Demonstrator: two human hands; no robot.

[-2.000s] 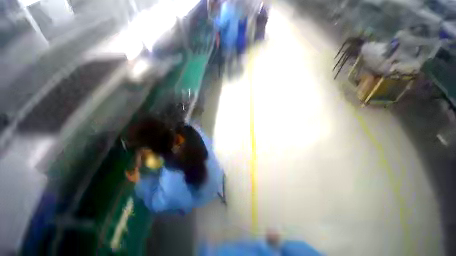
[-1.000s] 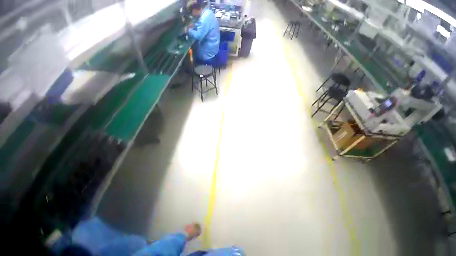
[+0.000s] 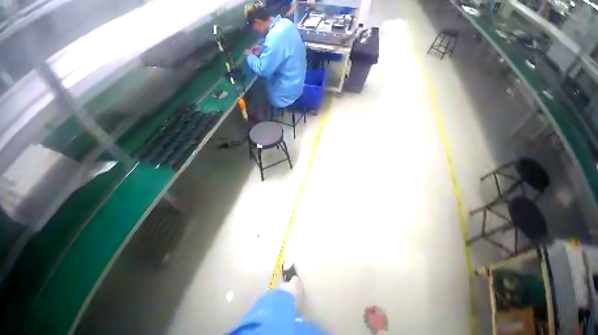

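My right hand (image 3: 376, 318) shows small and blurred at the bottom edge, right of my blue smock (image 3: 272, 315). Its fingers look curled, but whether it holds anything cannot be told. My left hand cannot be made out. A pale shape with a dark tip (image 3: 289, 272), seemingly my foot, shows above the smock on the yellow floor line (image 3: 303, 190). A long green bench (image 3: 115, 212) runs along the left, with rows of black parts in trays (image 3: 180, 137) on it.
A person in a blue smock (image 3: 283, 62) sits at the left bench. A black stool (image 3: 266, 135) stands in front. Beyond are blue bins (image 3: 313, 90) and a loaded cart (image 3: 328, 27). Right are two stools (image 3: 526, 218), a wooden-framed cart (image 3: 518, 271) and another bench (image 3: 524, 69).
The seated person, the stool and the far cart appear nearer. The right cart has shifted to the lower right corner. The sleeved hand at the bottom left is gone from there; a hand shows farther right.
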